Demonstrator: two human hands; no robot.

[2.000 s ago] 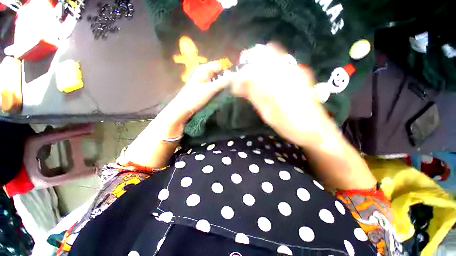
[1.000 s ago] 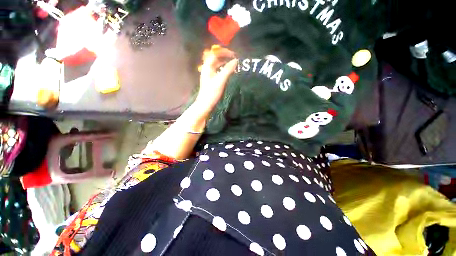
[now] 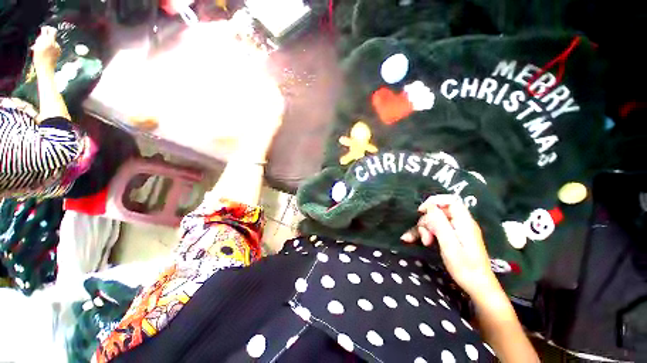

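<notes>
A dark green plush wreath (image 3: 383, 205) lies folded at the table edge against my polka-dot apron, its white CHRISTMAS lettering facing up. Behind it is another wreath (image 3: 468, 57) with MERRY CHRISTMAS letters, a red cord loop, a red heart, a gingerbread man and a snowman. My right hand (image 3: 450, 223) is on the folded wreath by the last letters, fingers bent; whether they pinch anything is unclear. My left arm reaches up and left over the table, and my left hand (image 3: 259, 113) is washed out by glare, so its fingers and anything in them are hidden.
Another person's striped sleeve and hand (image 3: 46, 49) are at the far left, beside green plush. A pinkish plastic stool (image 3: 152, 191) stands below the table's left edge. Bright glare covers the table's left part. Dark items lie at the right.
My left hand has left the wreath and moved to the upper left. My right hand, out of view one second ago, is back on the folded wreath. The view has shifted left.
</notes>
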